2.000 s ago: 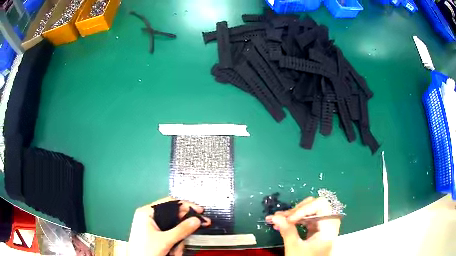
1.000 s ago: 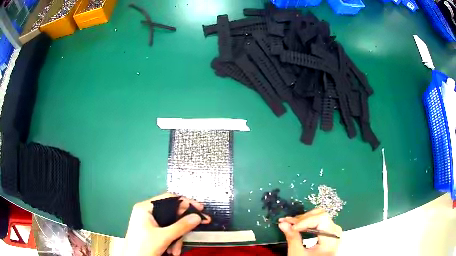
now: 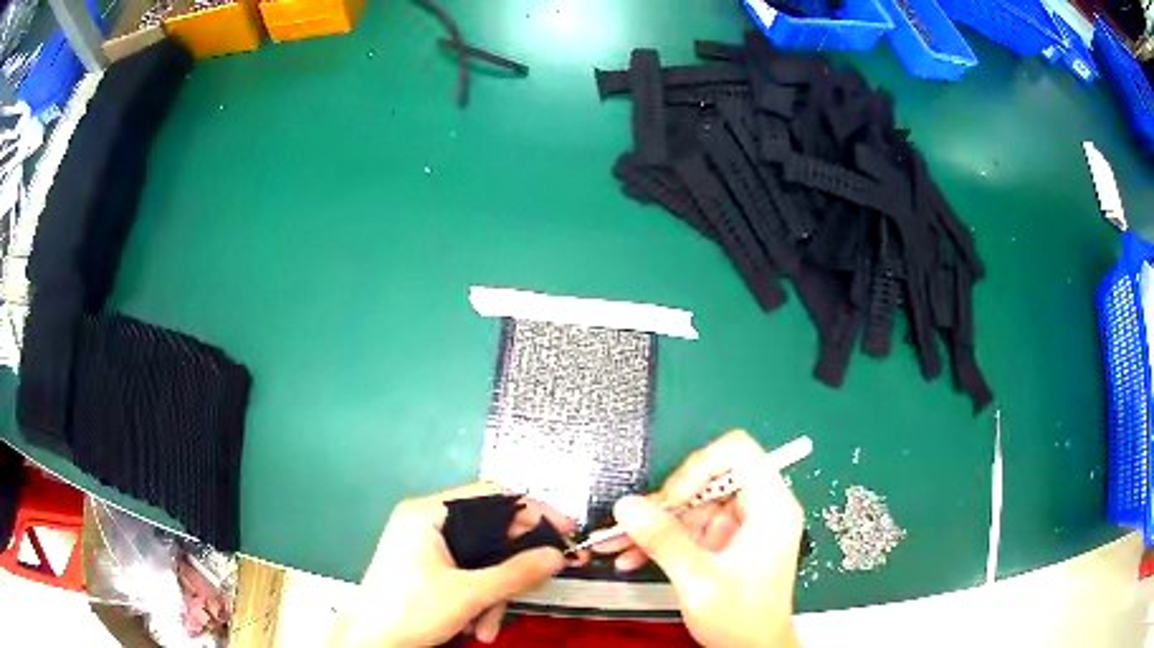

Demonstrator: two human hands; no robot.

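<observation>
My left hand [image 3: 462,576] grips a folded black fabric strap [image 3: 481,529] at the bench's front edge. My right hand [image 3: 715,538] holds slim silver tweezers [image 3: 711,491], whose tip is at the strap's end near my left fingertips. Whether a small piece is in the tip cannot be told. The textured silver-grey sheet [image 3: 576,392] lies just beyond both hands, with white tape [image 3: 582,311] across its far end. A heap of tiny silver fittings [image 3: 866,528] lies right of my right hand. The small black bits are mostly hidden behind that hand.
A loose strap pile [image 3: 823,190] lies at upper right, stacked straps [image 3: 158,424] along the left edge. A thin white strip [image 3: 996,494] lies at right, near a blue perforated basket [image 3: 1124,380]. Orange bins [image 3: 308,15] stand upper left, blue trays [image 3: 829,28] at the far side.
My right hand has moved left from the black bits to the strap in my left hand, bringing the tweezers there. The view has shifted, so the bench items appear farther right.
</observation>
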